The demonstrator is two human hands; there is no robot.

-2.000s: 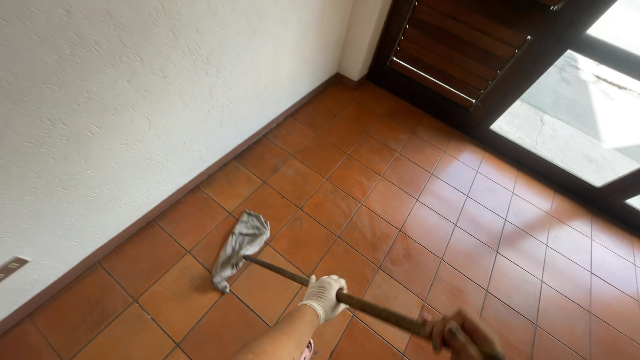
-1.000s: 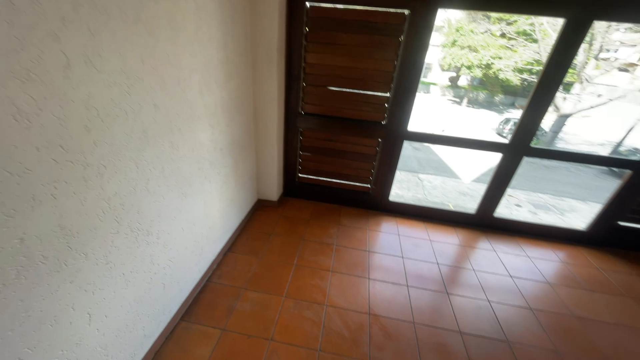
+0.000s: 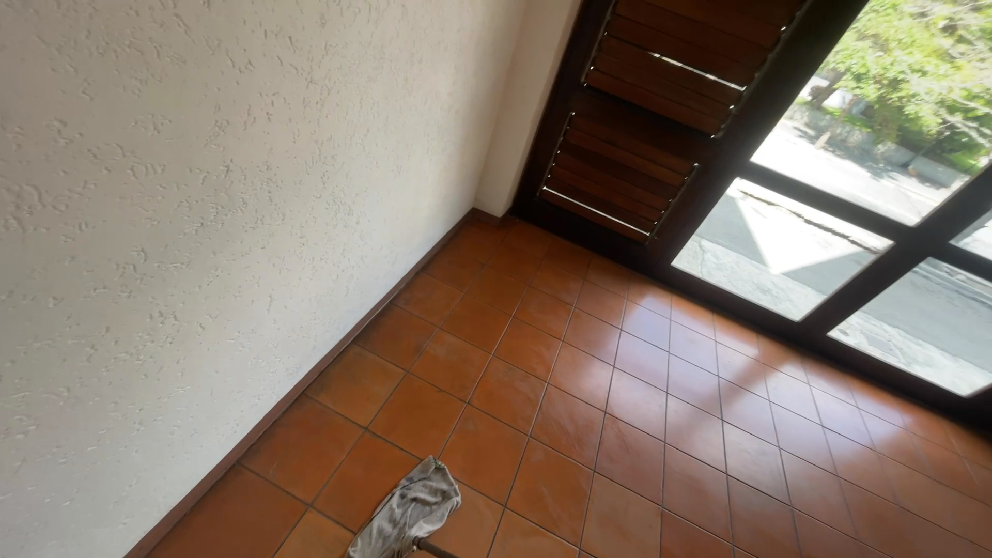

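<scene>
A grey cloth mop head lies on the terracotta tile floor, at the bottom of the view. It looks damp and crumpled, and its lower end is cut off by the frame. From its right side a short piece of the mop handle runs down out of view. Neither my left hand nor my right hand shows, so what they hold is hidden.
A rough white plaster wall with a brown skirting borders the floor on the left. Across the far side stand a dark wooden louvred panel and a framed glass door or window. Light reflects on the tiles at right.
The view swung up, then partly back down. Two seconds ago both hands showed on the mop handle, the nearer-to-mop one gloved; now they are out of view. The mop head is in view again.
</scene>
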